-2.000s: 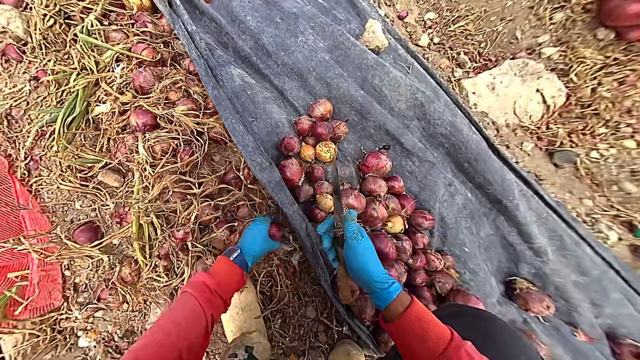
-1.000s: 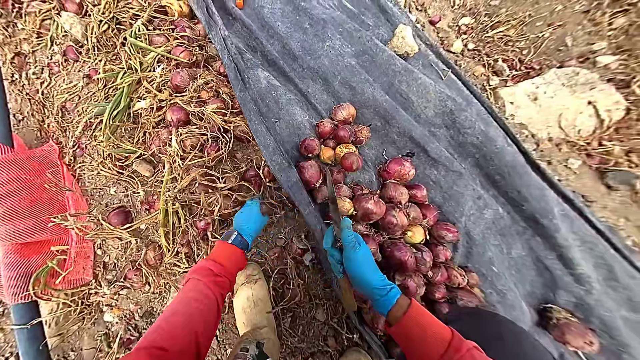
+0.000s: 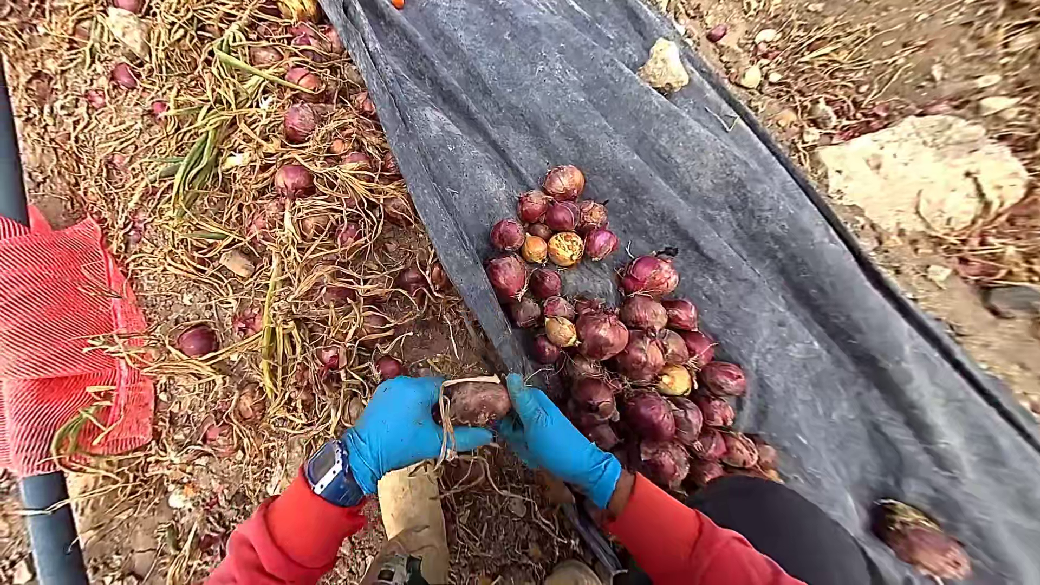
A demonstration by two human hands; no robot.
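Note:
My left hand (image 3: 410, 426), in a blue glove, grips a dirty, elongated red onion (image 3: 478, 403) with dry leaves hanging from it. Against the onion's right end are the thumb and fingers of my right hand (image 3: 556, 443), also gloved in blue. No blade shows plainly at the right hand; its palm side is hidden. Just beyond it, a heap of red onions (image 3: 642, 357) lies on dark grey cloth (image 3: 756, 219), a few with yellowish skins showing. Both hands are over the cloth's left edge and the soil beside it.
Loose onions (image 3: 294, 180) lie among dry stalks (image 3: 195, 171) at left. A red mesh bag (image 3: 65, 341) lies over a dark pipe (image 3: 53, 520). One stone (image 3: 665, 65) sits on the cloth; a large pale rock (image 3: 926, 172) is beyond its right edge. A boot (image 3: 416, 508) is below my hands.
My left hand, low over the soil a second ago, is now at my right hand with an onion in it. The long blade seen at my right hand earlier no longer shows there.

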